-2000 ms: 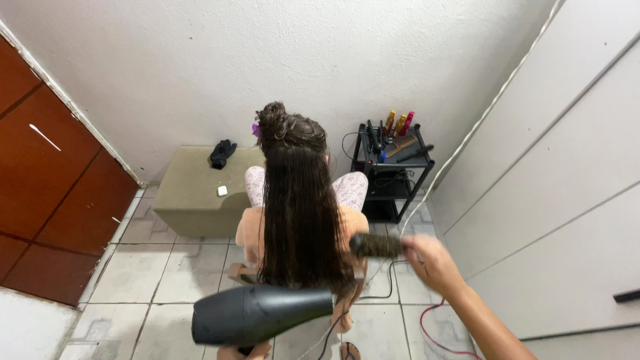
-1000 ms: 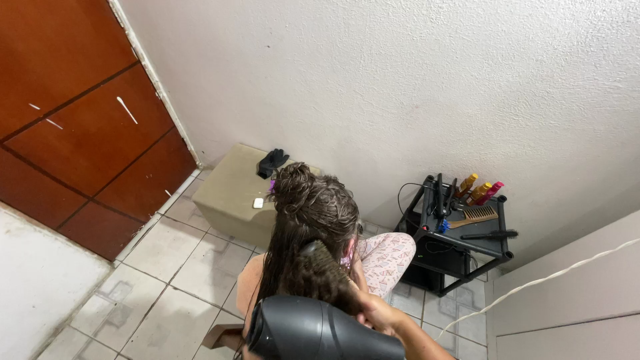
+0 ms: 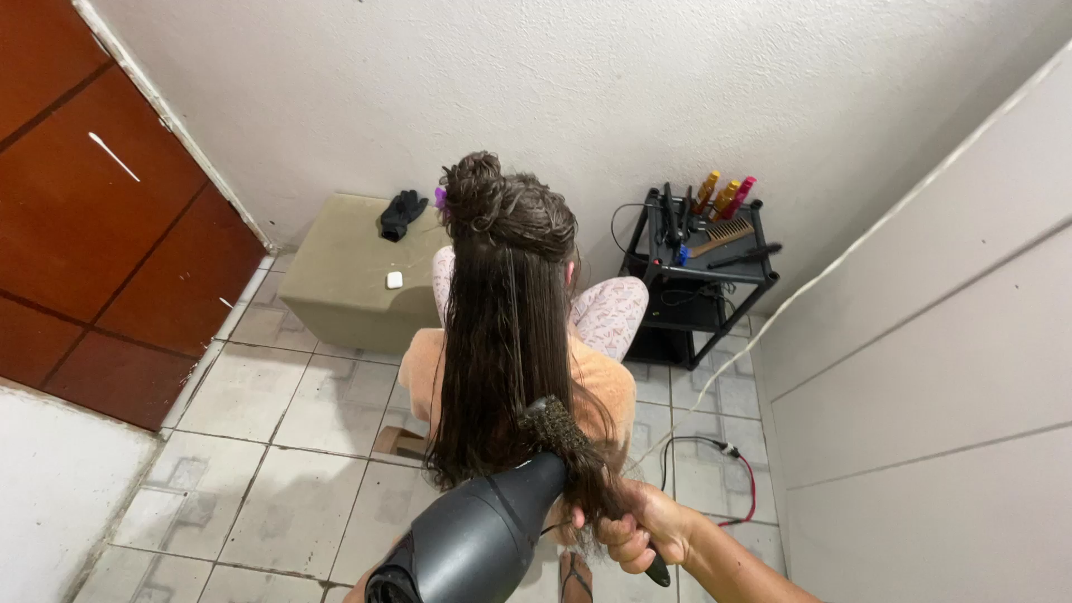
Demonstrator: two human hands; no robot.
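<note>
A seated person with long dark hair (image 3: 502,335), part of it pinned up in a bun, has their back to me. My right hand (image 3: 641,528) is closed on the handle of a round hairbrush (image 3: 554,423); hair ends wrap over its bristles and run down to my fingers. A black hair dryer (image 3: 481,536) points its nozzle at the brush from the lower left. Of my left hand (image 3: 358,590) only a sliver shows at the bottom edge, beneath the dryer, whose handle is hidden.
An upholstered bench (image 3: 360,268) bears black gloves (image 3: 402,214) and a small white case (image 3: 394,280). On a black cart (image 3: 729,272) lie a wooden comb (image 3: 720,237), a brush and several bottles. A pale cord (image 3: 787,306) crosses the right side; a black and red cable (image 3: 751,486) lies on the tiles.
The brush and my right hand have moved from beside the head down to the hair ends. The dryer has swung so its nozzle points up and right. The view has shifted.
</note>
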